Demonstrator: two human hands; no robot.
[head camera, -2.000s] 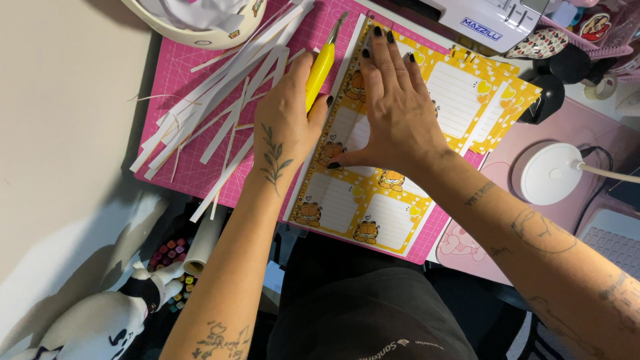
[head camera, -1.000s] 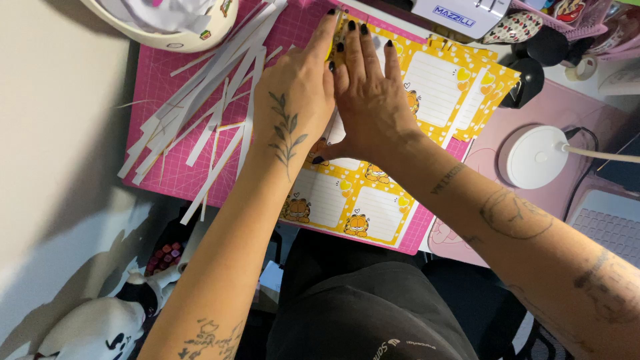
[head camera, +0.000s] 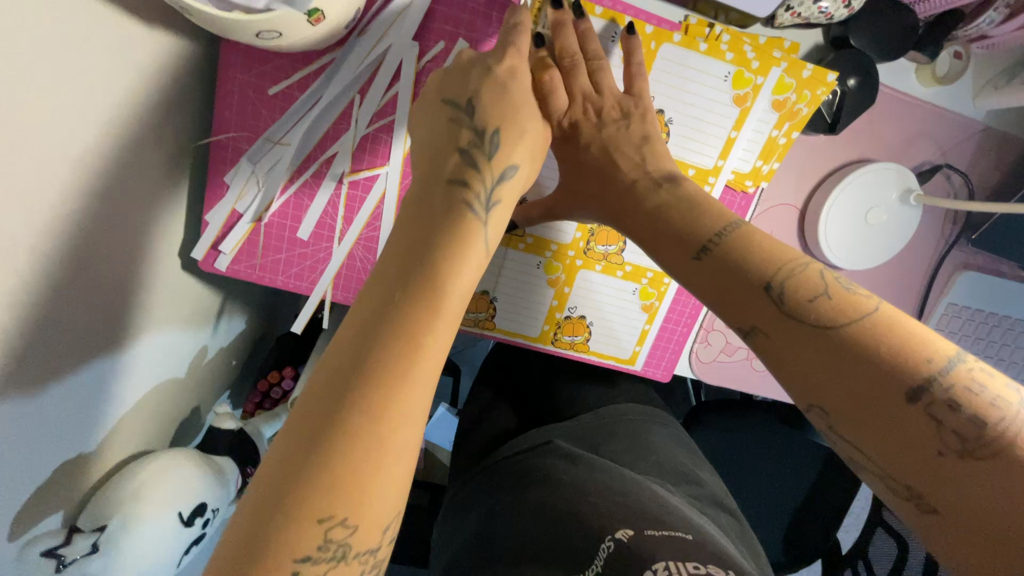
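My left hand (head camera: 484, 128) is closed in a fist with its index finger stretched toward the top edge. The yellow craft knife seen in it earlier is hidden beneath the hand. My right hand (head camera: 600, 112) lies flat, fingers spread, on a yellow-bordered printed sheet (head camera: 560, 308) with lined white panels, hearts and orange cartoon cats. Its index finger and thumb touch or nearly touch my left hand. Beneath the sheet is a pink cutting mat (head camera: 320, 268). More printed sheets (head camera: 788, 112) lie overlapped at the right.
Long white paper strips (head camera: 312, 144) are heaped on the mat's left part. A decorated white bowl (head camera: 276, 28) stands at the upper left. To the right are a round white lamp base (head camera: 864, 216), its cable, black round objects (head camera: 844, 88) and a pale keyboard (head camera: 980, 320).
My left hand has moved up along the sheet and over beside my right hand, and the yellow knife has gone out of sight. My right hand stays flat on the sheet.
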